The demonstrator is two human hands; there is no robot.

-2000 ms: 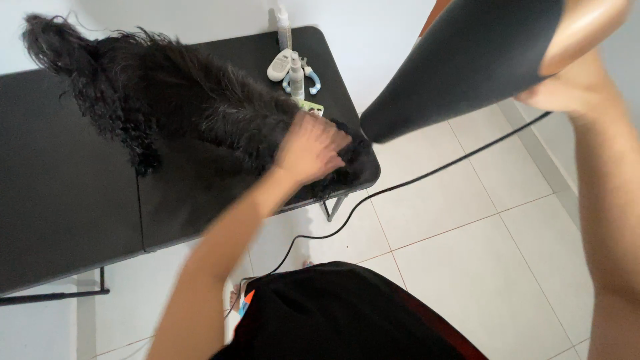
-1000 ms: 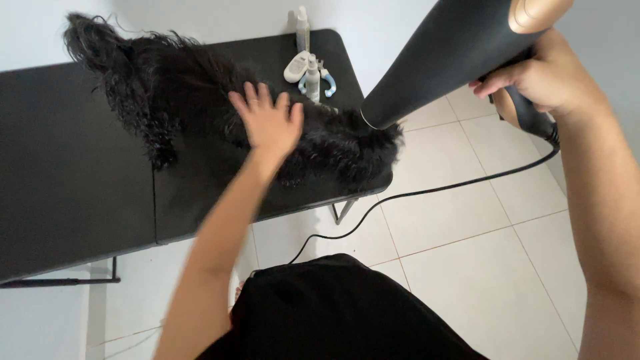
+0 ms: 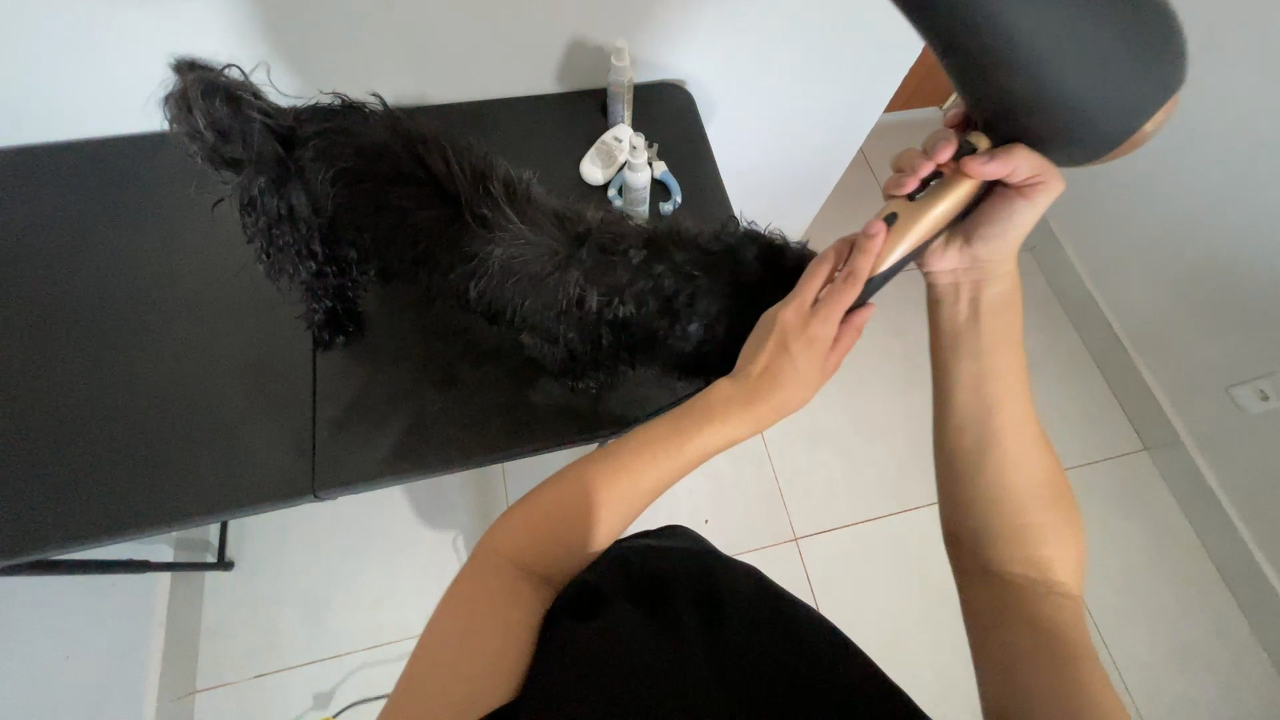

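Observation:
A black curly-haired dog (image 3: 560, 270) stands on a black folding table (image 3: 130, 330), its tail end at the left and its head end at the right, partly behind my left arm. My right hand (image 3: 985, 200) grips the upper handle of a black and gold hair dryer (image 3: 1060, 70), near its switches. The dryer's body points up and left, and its nozzle is out of view. My left hand (image 3: 805, 320) lies on the lower handle with its fingers stretched along it; whether it grips is not plain.
Near the table's far right corner stand a spray bottle (image 3: 620, 90), a smaller clear bottle (image 3: 636, 182), a white oval device (image 3: 605, 155) and a blue-handled tool (image 3: 668, 190). A white wall runs behind the table. A socket (image 3: 1255, 393) is on the right wall.
My left hand has left the dog's back and moved right to the dryer's handle. The dryer has turned, and its nozzle no longer points down at the dog's head end.

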